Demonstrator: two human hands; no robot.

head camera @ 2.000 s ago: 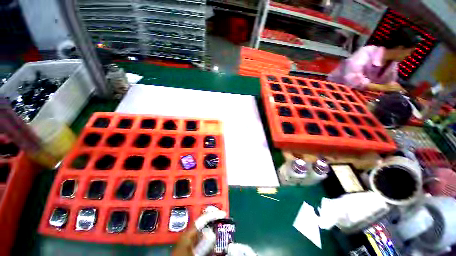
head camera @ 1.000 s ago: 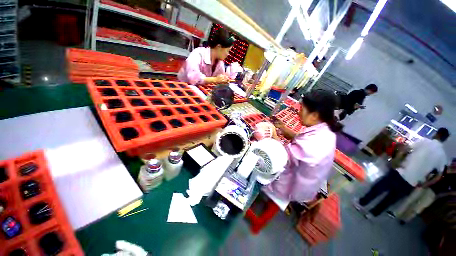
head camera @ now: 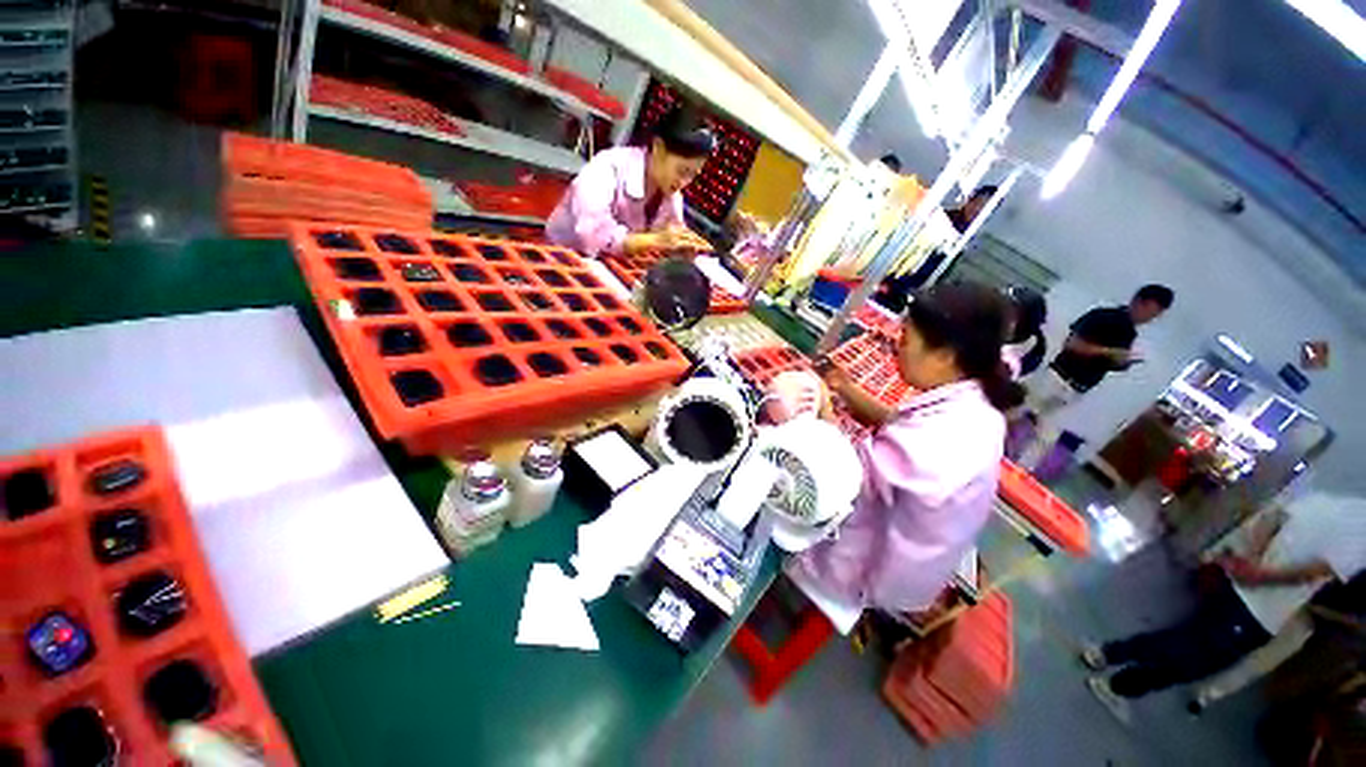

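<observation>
The front orange-red turnover tray is cut off at the left and bottom edges. Its pockets hold dark smartwatch units, and one unit has a lit blue and red screen. A small pale shape, blurred and cut off by the bottom edge, lies over the tray's lower right part. It looks like a covered fingertip, but I cannot tell which hand it belongs to. No other part of my hands shows. A white work sheet lies behind and right of the tray.
A second filled tray stands beyond the sheet, with stacked trays behind. Two bottles, a pale-centred box, white paper and a white fan sit to the right. A seated person is beyond; others stand farther back.
The view has swung right from the front tray over the past two seconds. The covered hands and the watch unit held at the tray's corner have left view; only the pale shape shows.
</observation>
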